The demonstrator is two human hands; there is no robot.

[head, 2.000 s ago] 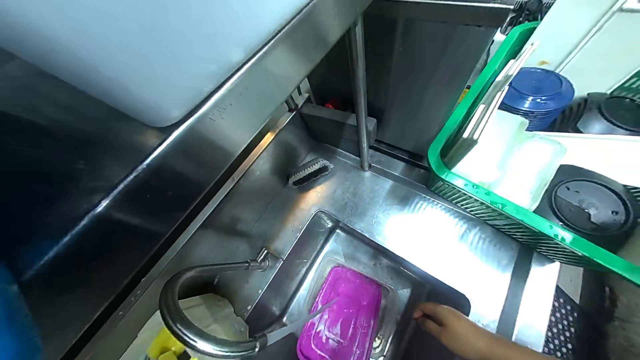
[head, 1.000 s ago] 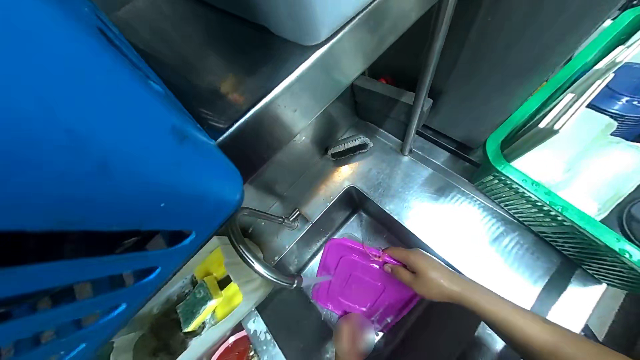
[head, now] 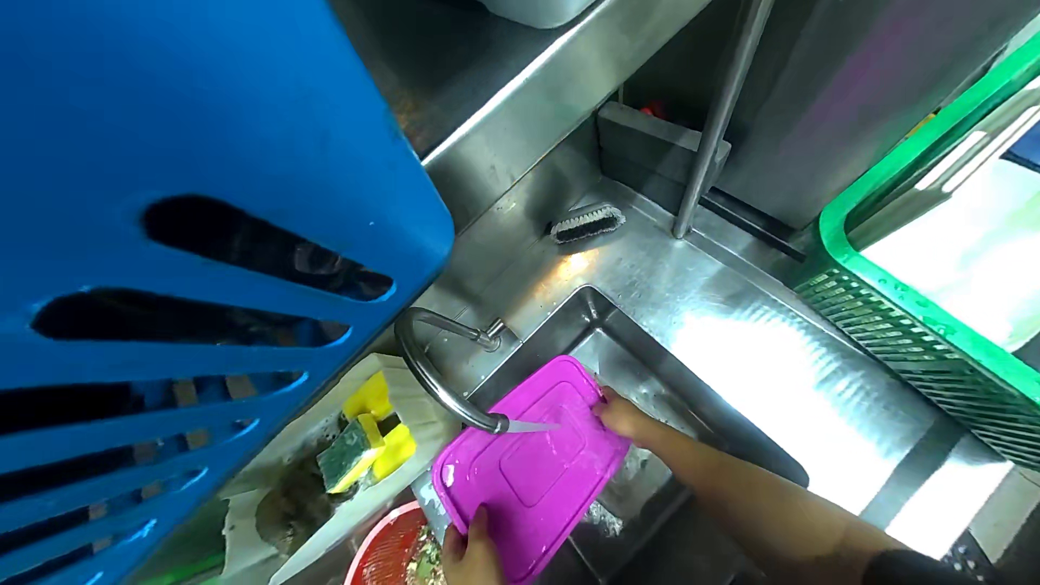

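A magenta plastic lid [head: 536, 471] is held between both hands above the stainless steel sink basin [head: 642, 333]. My left hand [head: 474, 556] grips its near left edge, thumb on top. My right hand [head: 621, 418] holds the far right edge, with the fingers partly hidden under the lid. Water runs from the curved metal faucet [head: 439, 382] onto the lid's surface and splashes into the basin below.
A big blue plastic crate [head: 244, 122] fills the upper left. Sponges [head: 353, 455] lie in a whitish container beside the faucet. A red colander [head: 390, 552] holds food scraps. A scrub brush [head: 587, 223] rests behind the basin. At right stands a green basket [head: 934, 325].
The lid lay in the basin at first; now both hands hold it up under the running water. My left hand has come into view at its edge. The view has shifted, and the blue crate fills more of it.
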